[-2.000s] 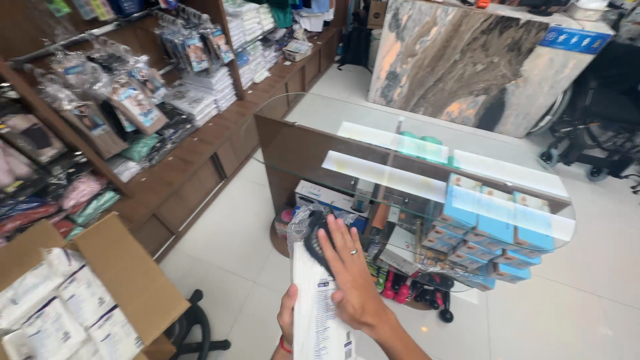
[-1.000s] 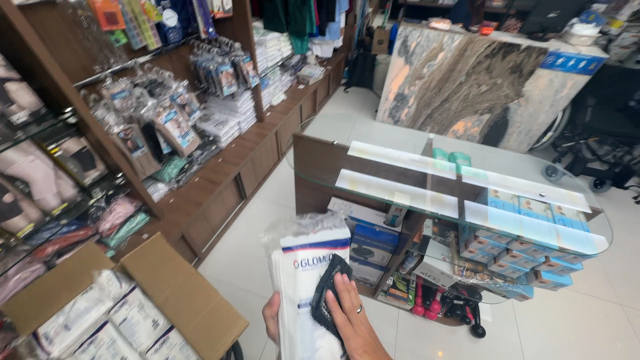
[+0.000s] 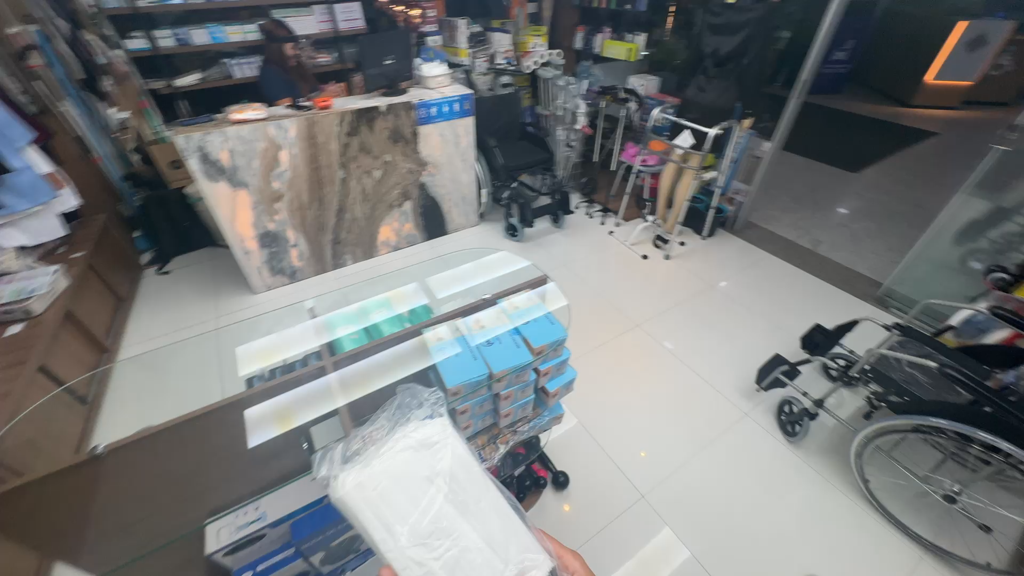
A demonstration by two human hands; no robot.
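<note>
A white package in clear plastic wrap (image 3: 436,496) fills the bottom middle of the view, tilted, its blurred upper face bearing no readable print. At its lower right side the fingers of my right hand (image 3: 566,554) press against the wrap. Only a fingertip of my left hand (image 3: 388,570) shows at the package's lower left edge. Most of both hands lies below the frame. The package is held over the near side of a glass-topped display counter (image 3: 168,392).
Blue boxes (image 3: 460,364) are stacked under the glass. Blue-and-white boxes (image 3: 296,532) stand lower down. A wheelchair (image 3: 944,472) is at the right, another (image 3: 516,152) beside the marble-patterned counter (image 3: 320,192), where a person (image 3: 280,68) is. Walking frames (image 3: 680,176) stand near the doorway.
The view has swung right and up. The dark item that my right hand held on the package before is out of sight, and the package's printed face no longer shows.
</note>
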